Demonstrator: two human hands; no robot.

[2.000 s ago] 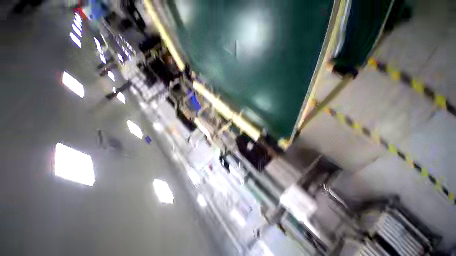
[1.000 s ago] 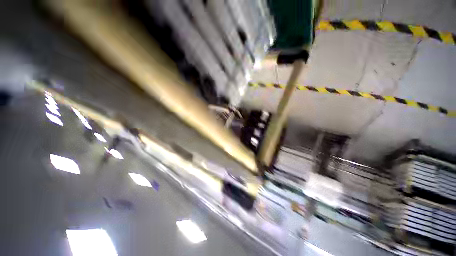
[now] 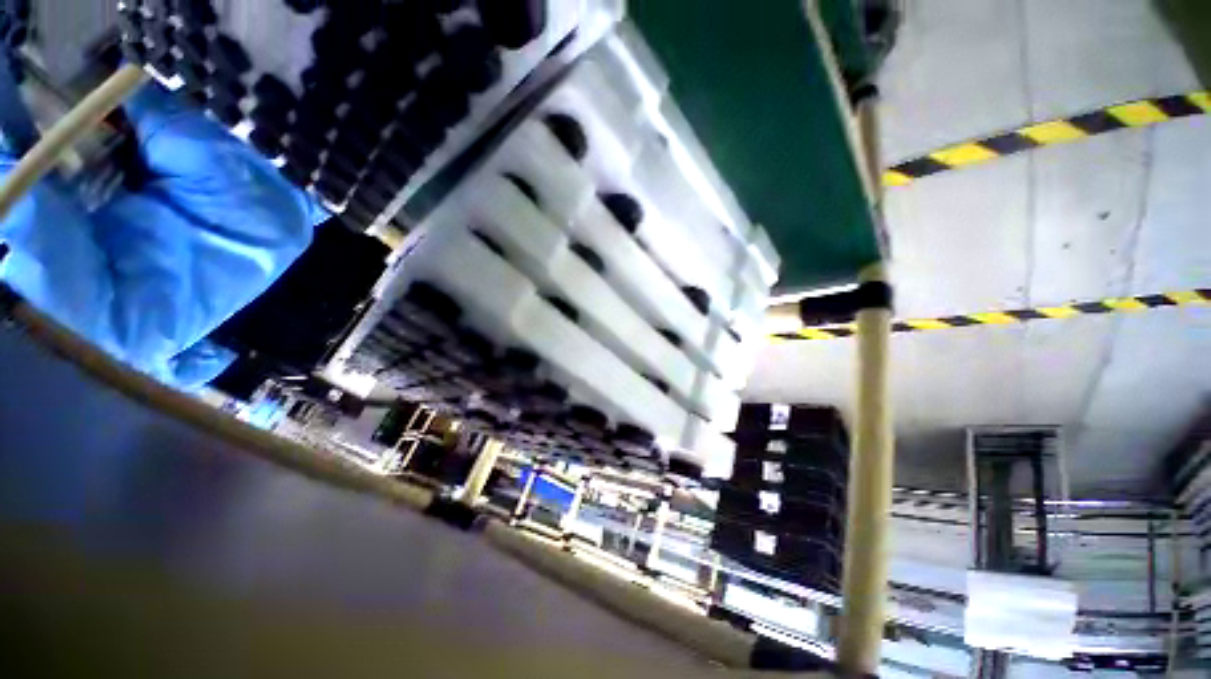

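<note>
No hand of mine shows that I can make out. Nearest in front is a stack of white trays (image 3: 571,252) with thick edges, seen tilted in the upper middle. Black round parts (image 3: 385,80) sit in close rows on the tray surface at the upper left. More black round parts (image 3: 511,378) show in rows along the stack's lower side. The trays stand beside a green mat (image 3: 744,120) inside a pipe frame. Whether anything holds the trays cannot be seen.
A person in a blue smock (image 3: 199,226) is at the left. An ivory pipe upright (image 3: 867,464) stands right of centre, with a stack of black bins (image 3: 784,497) behind it. Yellow-black floor tape (image 3: 1049,134) crosses the grey floor. A frame with a white panel (image 3: 1020,613) is at the lower right.
The view has moved closer to the white trays, and black parts and the blue-smocked person now show. The green mat fills less of the view than two seconds ago.
</note>
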